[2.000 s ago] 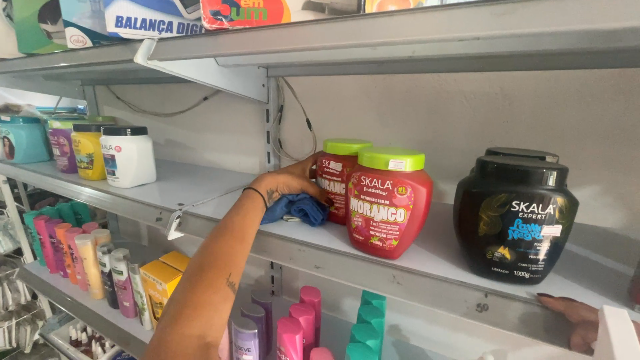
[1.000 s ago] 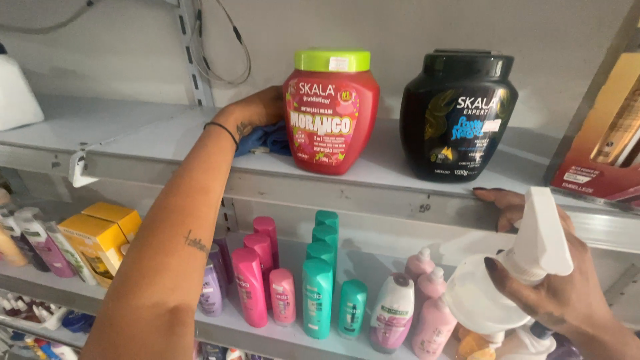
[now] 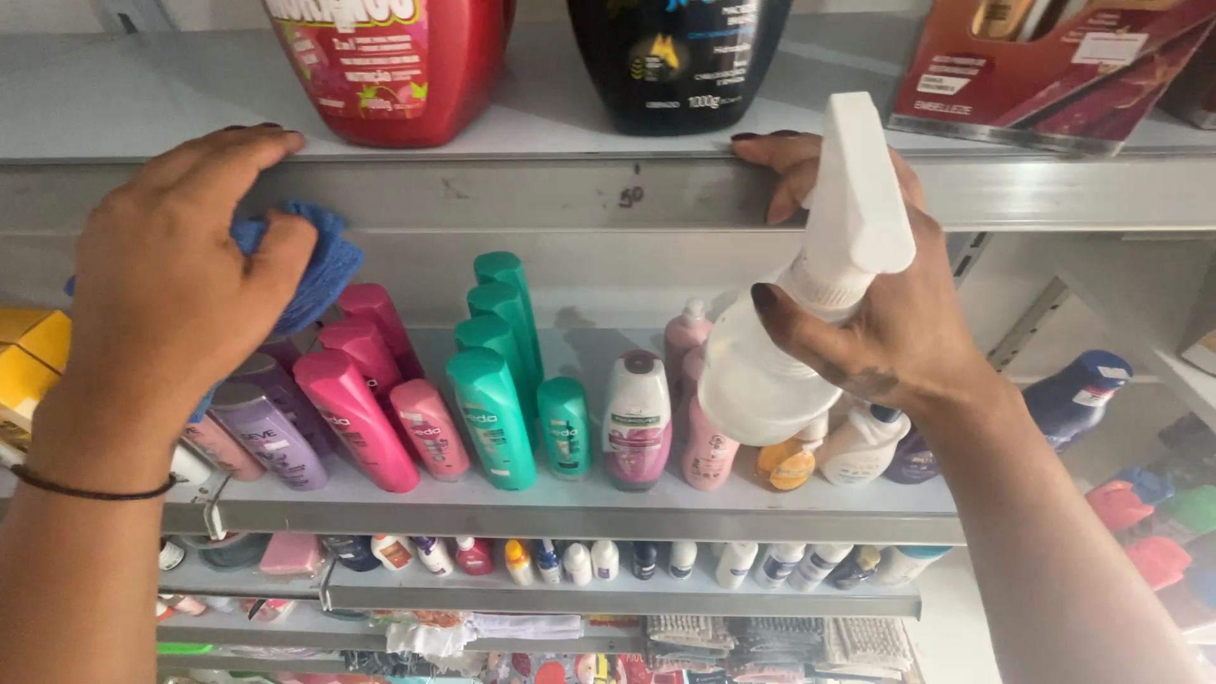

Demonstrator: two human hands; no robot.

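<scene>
My left hand (image 3: 180, 256) holds a blue cloth (image 3: 309, 266) at the front edge of the upper metal shelf (image 3: 456, 195), its fingertips resting on the shelf top. My right hand (image 3: 879, 304) grips a clear spray bottle (image 3: 760, 370) with a white trigger head (image 3: 860, 190) by the neck, while its fingers touch the same shelf edge. A red jar (image 3: 394, 66) stands on the shelf between my hands, with a black jar (image 3: 679, 62) to its right, near my right fingertips. Part of the cloth is hidden behind my left hand.
A dark red display box (image 3: 1035, 76) stands right on the upper shelf. Below are pink bottles (image 3: 356, 418), green bottles (image 3: 494, 418), a white and pink bottle (image 3: 636, 427) and purple bottles (image 3: 271, 418). Yellow boxes (image 3: 33, 356) stand at far left. Lower shelves hold small bottles (image 3: 579, 560) and folded textiles (image 3: 779, 641).
My left hand has come from beside the red jar, over the shelf, to its front edge with the blue cloth. The right hand still holds the spray bottle. The view has tilted down.
</scene>
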